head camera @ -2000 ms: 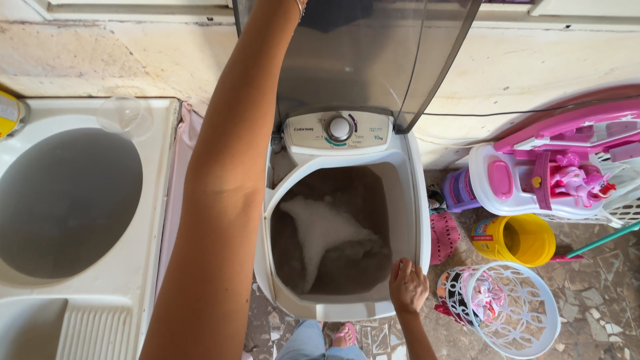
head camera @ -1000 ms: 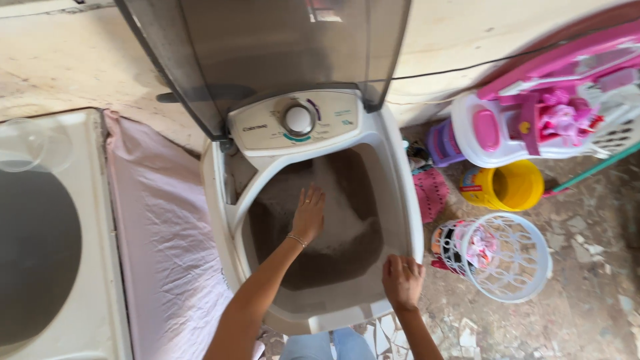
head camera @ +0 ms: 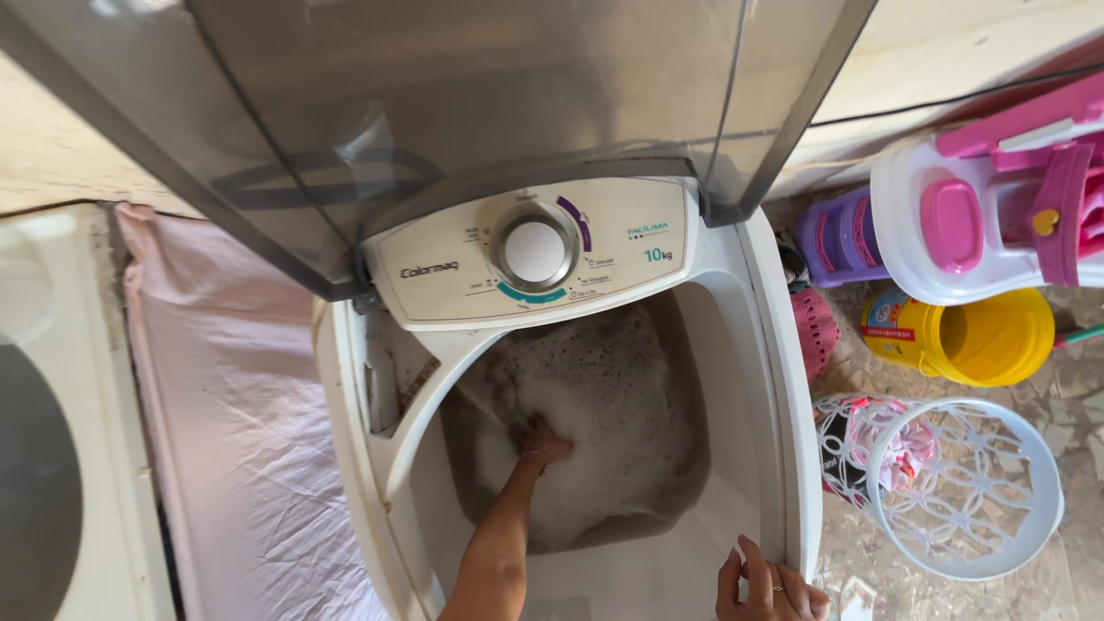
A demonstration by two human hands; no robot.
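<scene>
My left hand (head camera: pixel 545 442) is partly sunk in the foamy, murky water (head camera: pixel 604 414) inside the tub of a Colormaq washing machine (head camera: pixel 780 388). Foam and water hide its fingers, so whether it holds anything cannot be told. At the tub's front right rim rests my right hand (head camera: pixel 768 588), fingers loosely bent and nothing seen in them. Behind the water is the control panel with a white round knob (head camera: pixel 535 251). The smoky clear lid (head camera: pixel 517 95) stands raised at the back.
Left of the machine hangs a pink cloth (head camera: pixel 233 414) beside a white sink (head camera: pixel 112 483). On the right are a yellow bucket (head camera: pixel 1018 336), a white openwork basket (head camera: pixel 1048 483) with clothes, a purple plastic container (head camera: pixel 841 237) and a pink and white plastic toy (head camera: pixel 906 216).
My left hand was raised toward the lid, then came down over the tub, and now is in the water. Foam has spread over the surface. My right hand has stayed by the rim.
</scene>
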